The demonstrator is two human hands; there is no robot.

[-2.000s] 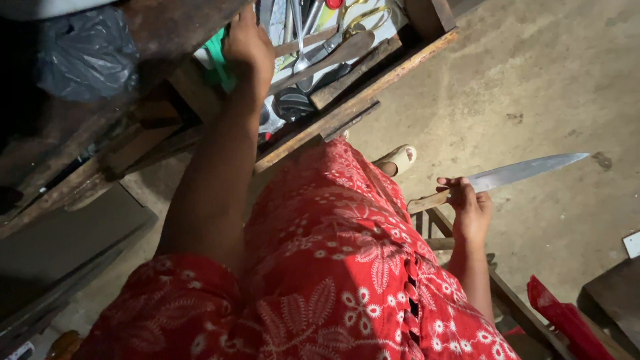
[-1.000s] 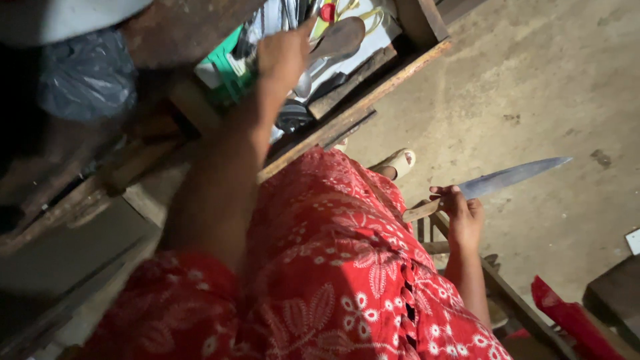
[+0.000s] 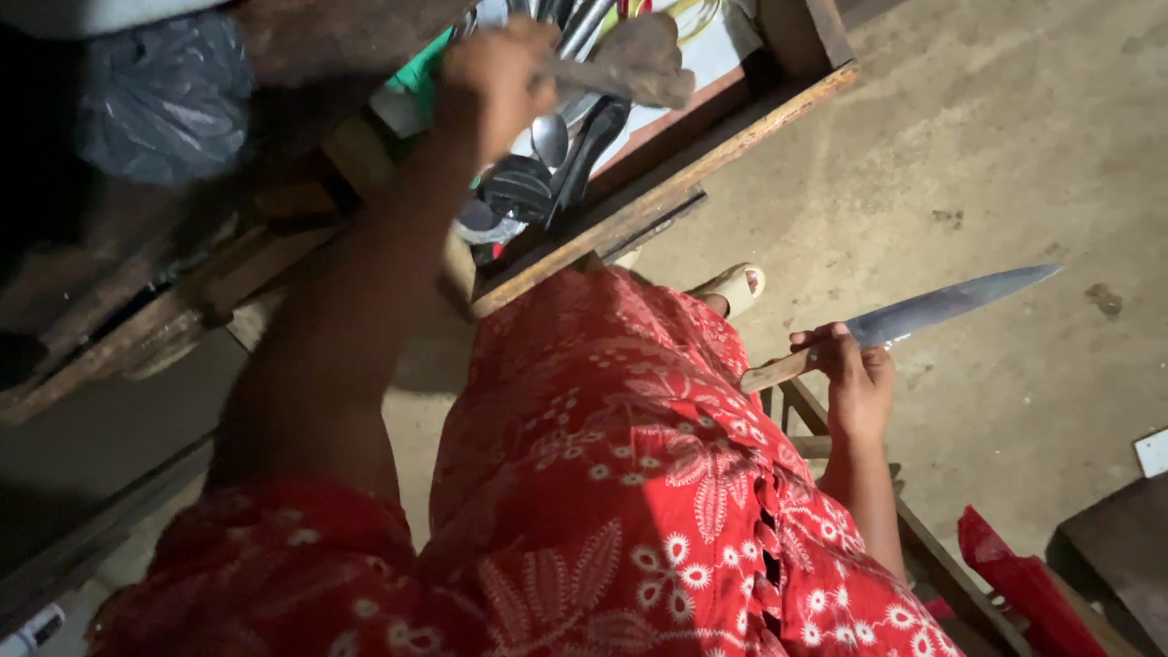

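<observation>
My left hand (image 3: 502, 78) is over an open wooden drawer (image 3: 675, 182), blurred, with its fingers around the end of a brown wooden utensil (image 3: 630, 73) whose exact kind is unclear. Below that hand lie a metal spoon (image 3: 549, 139), a black-handled utensil (image 3: 593, 146) and a round black item (image 3: 517, 187). A green item (image 3: 422, 78) shows at the drawer's left side. Off to the right, my right hand (image 3: 853, 365) grips a large knife (image 3: 949, 306) where the wooden handle meets the blade. The blade points right, over the floor.
A dark wooden table (image 3: 319, 46) carries a black plastic bag (image 3: 164, 100) at upper left. Wooden furniture legs (image 3: 949, 566) stand below my right hand. A red item (image 3: 1022, 575) and a dark block (image 3: 1122, 538) are at lower right. A sandaled foot (image 3: 735, 287) is on the concrete floor.
The brown wooden utensil lay among the drawer's contents two seconds ago; now it is in my left hand, uncovering the black-handled utensil. My right hand still holds the knife.
</observation>
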